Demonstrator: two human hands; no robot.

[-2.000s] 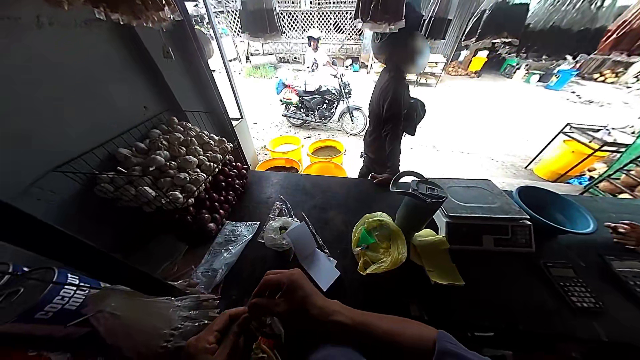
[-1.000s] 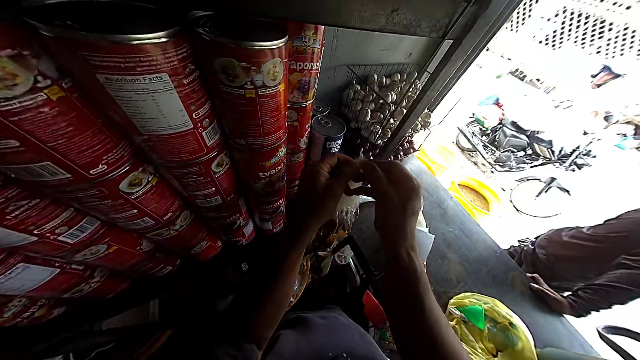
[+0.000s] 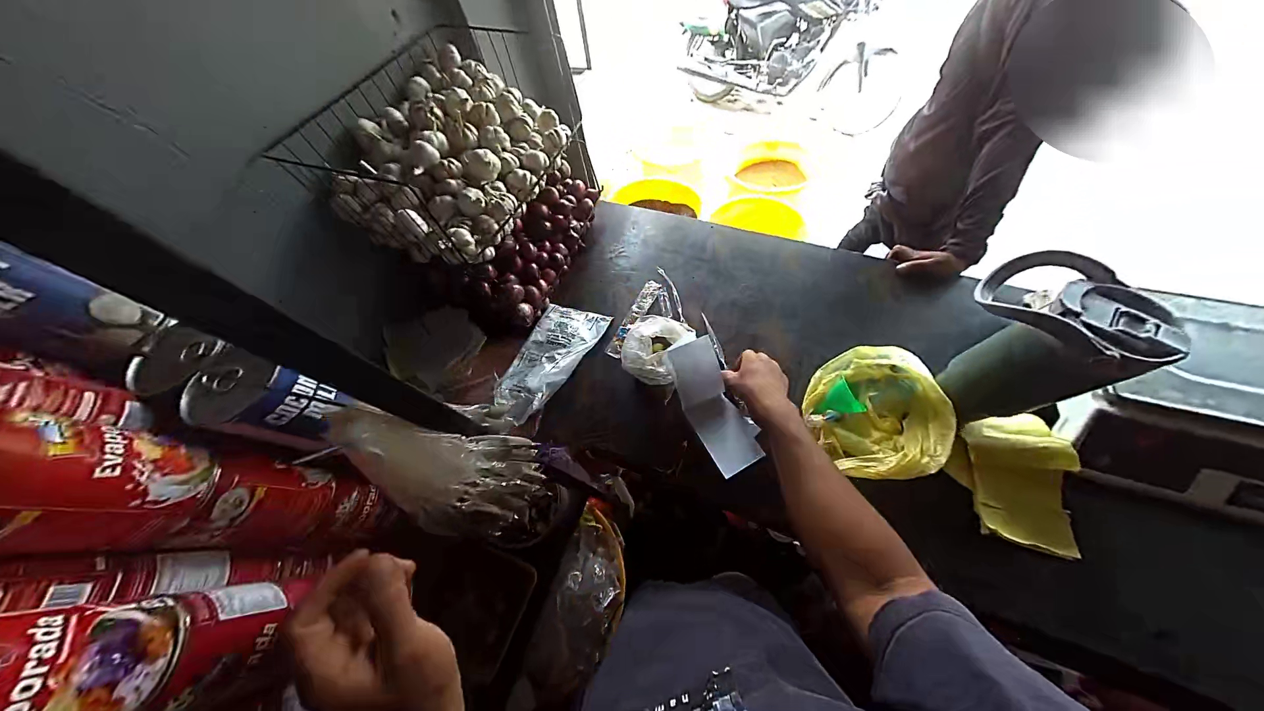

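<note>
My right hand reaches over the dark counter, its fingers at the edge of a folded white paper; whether they grip it cannot be told. Beside the paper lies a small clear plastic bag with something pale in it. My left hand is raised at the lower left with curled fingers, near red evaporada cans; its palm side is partly hidden, and no held thing shows. To the right of my right forearm sits a yellow plastic bag with a green piece inside.
Garlic bulbs fill a wire basket above red onions. Clear plastic bags hang at the left. A dark green container stands beside a weighing scale. A person rests a hand on the counter's far edge.
My hands, together in front of the cans one second ago, are now apart: the right at the white paper, the left low at the left. The view has swung back over the counter.
</note>
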